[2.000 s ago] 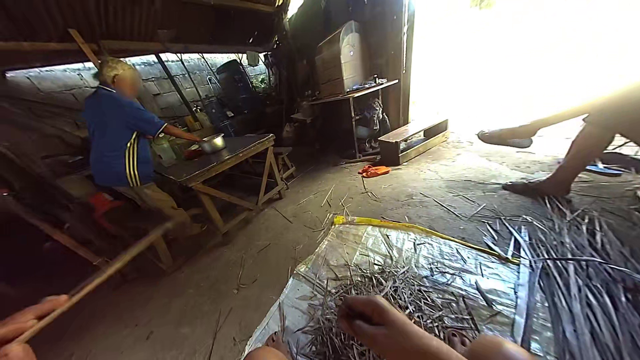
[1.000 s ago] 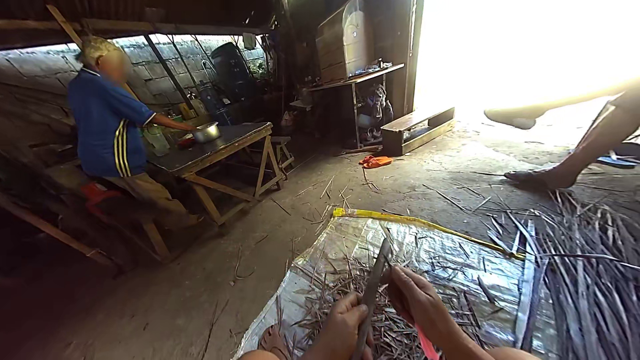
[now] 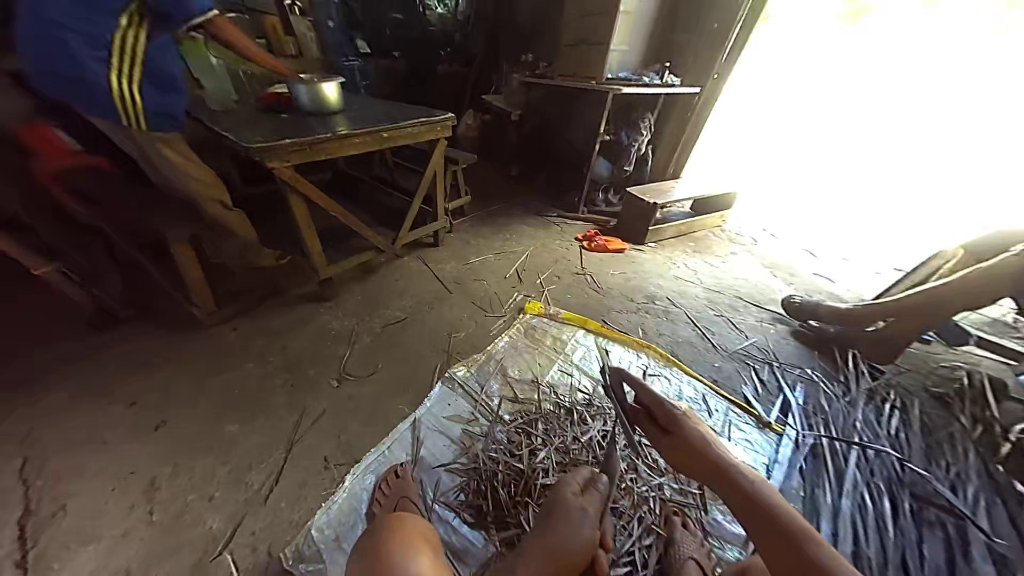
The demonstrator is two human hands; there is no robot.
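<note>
My left hand (image 3: 572, 512), low over the middle of the woven plastic sheet (image 3: 360, 488), is closed around a narrow dark pointed piece (image 3: 610, 464); whether it is a blade or a strip I cannot tell. Just above and to the right, my right hand (image 3: 660, 420) pinches thin dry leaf strips (image 3: 612, 376) between thumb and fingers, their tips pointing up. Beneath both hands, short cut pieces of dry strip (image 3: 512, 464) lie heaped on the sheet, between my bare feet. A yellow band edges the sheet's far side.
Long dry strips (image 3: 872, 464) are piled at right, near another person's bare feet (image 3: 856, 320). At upper left a person in a blue shirt (image 3: 80, 64) reaches to a metal pot (image 3: 318, 94) on a wooden table (image 3: 360, 132). Orange slippers (image 3: 602, 242) lie by a low wooden bench (image 3: 680, 210).
My left hand, at the far left with a long strip two seconds ago, is now over the heap near my right hand. The other person's legs at right have lowered. The view has tilted down.
</note>
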